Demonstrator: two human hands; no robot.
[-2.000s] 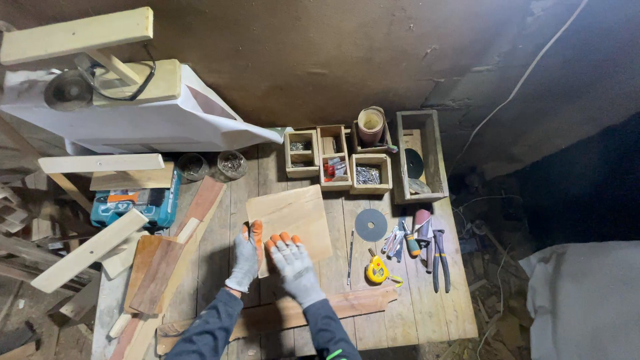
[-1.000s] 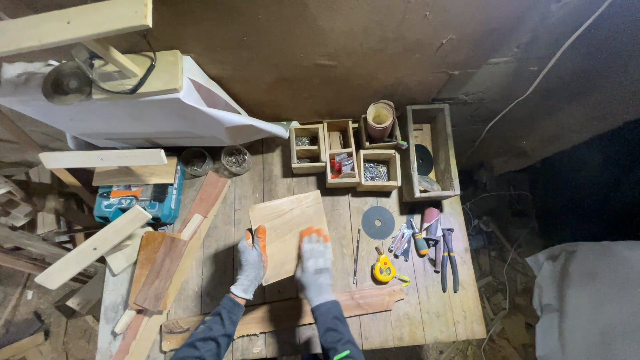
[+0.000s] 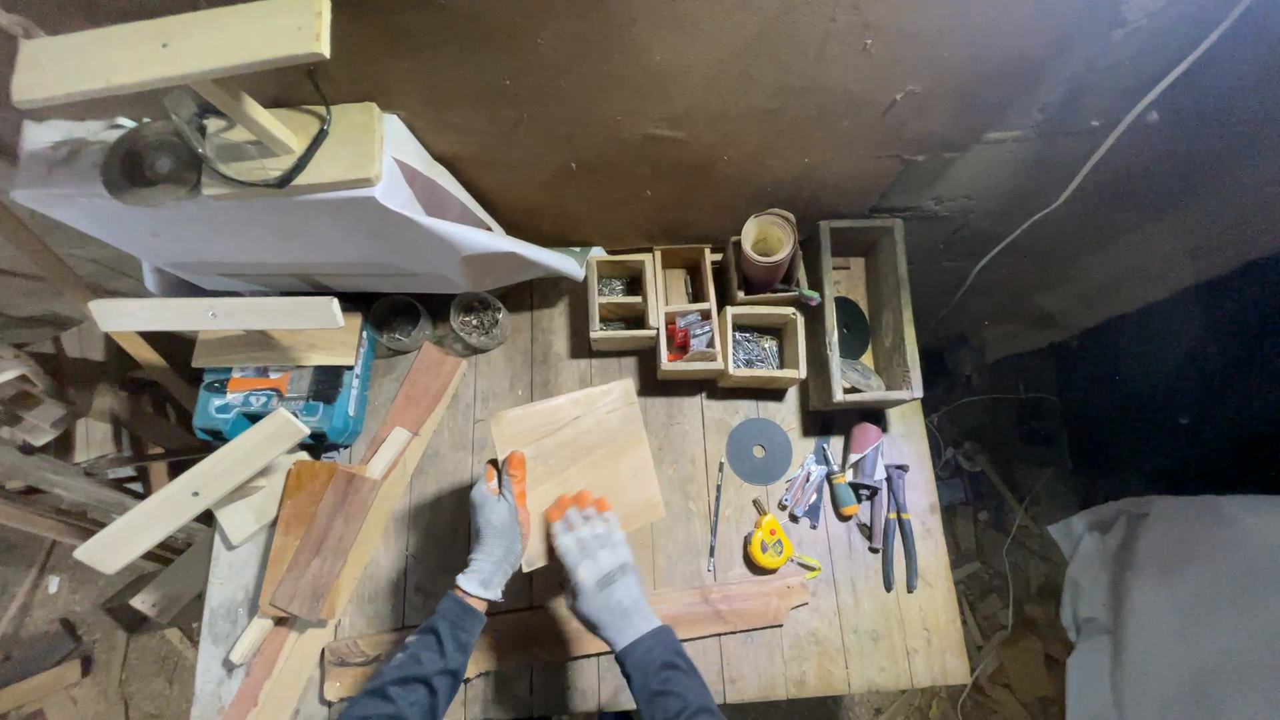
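Observation:
A thin, light wooden board [image 3: 590, 450] lies tilted on the plank workbench. My left hand [image 3: 497, 525], in a grey glove with orange fingertips, grips the board's left edge, its thumb along the top face. My right hand [image 3: 600, 565], gloved alike, rests with its fingers on the board's lower part, palm down. Behind my hands runs a long reddish wood strip [image 3: 700, 610] with a rough right end. To the right of the board lie a pencil [image 3: 717, 515], a black abrasive disc [image 3: 759, 451] and a yellow tape measure [image 3: 769, 542].
Pincers [image 3: 900, 530], a screwdriver [image 3: 840, 485] and rolled sandpaper [image 3: 865, 450] lie at the right. Small wooden boxes of screws [image 3: 765, 375] and a long wooden box [image 3: 912, 350] stand at the back. Wood strips [image 3: 330, 540], a teal tool case [image 3: 345, 410] and glass jars [image 3: 478, 322] occupy the left.
My right hand has moved from the board's upper middle down toward its lower edge. My left hand stays at the board's left edge.

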